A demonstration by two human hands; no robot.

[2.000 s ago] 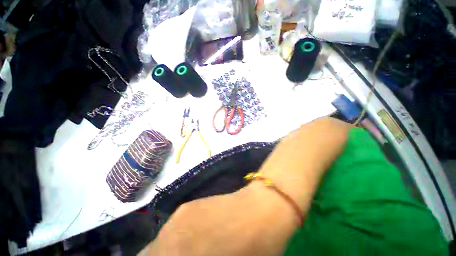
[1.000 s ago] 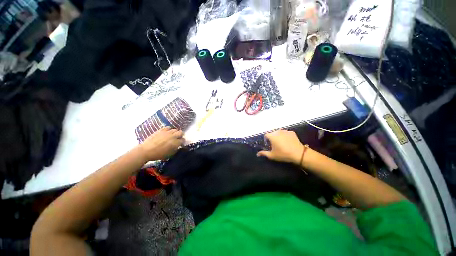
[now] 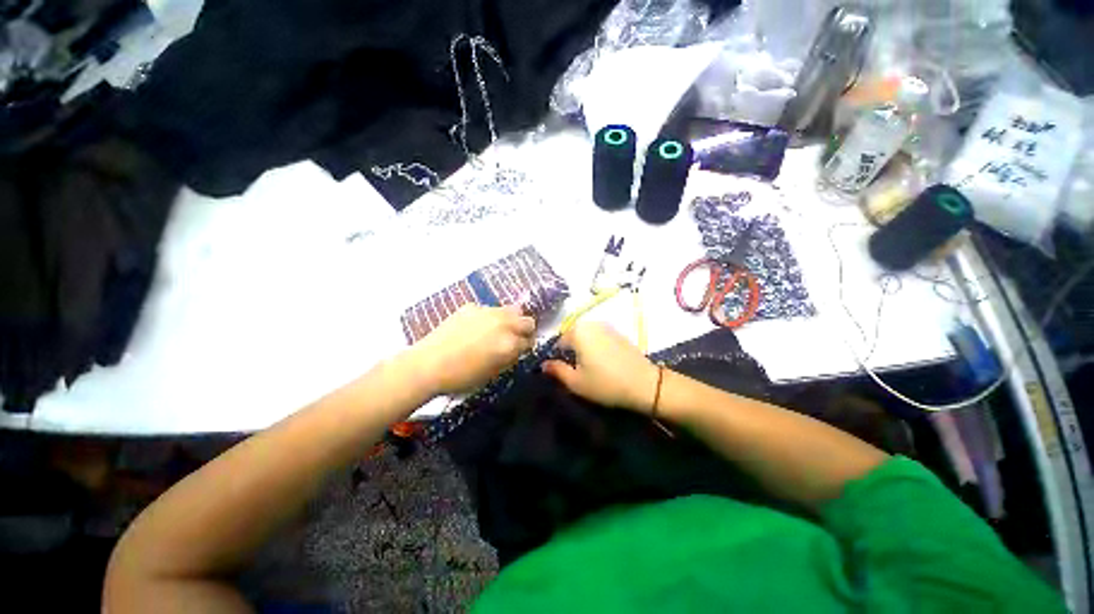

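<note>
Black fabric hangs over the front table edge and my lap. A dark glittering beaded trim runs along its edge, with more of it right of my hands. My left hand is at the striped cushion, fingers pinched together near its right end; whether a needle is in them is too fine to see. My right hand grips the trimmed fabric edge just right of my left hand. Yellow-handled pliers lie open behind my right hand, and small cutters lie beside them.
Red-handled scissors lie by small shiny stones. Two black thread cones stand behind, another lies right. A silver chain lies back left. A phone, labelled bag and pale cable are at back and right.
The view has shifted, with table things now further right. My right hand, earlier stretched across the view and then apart from my left, is now close beside it on the trimmed edge.
</note>
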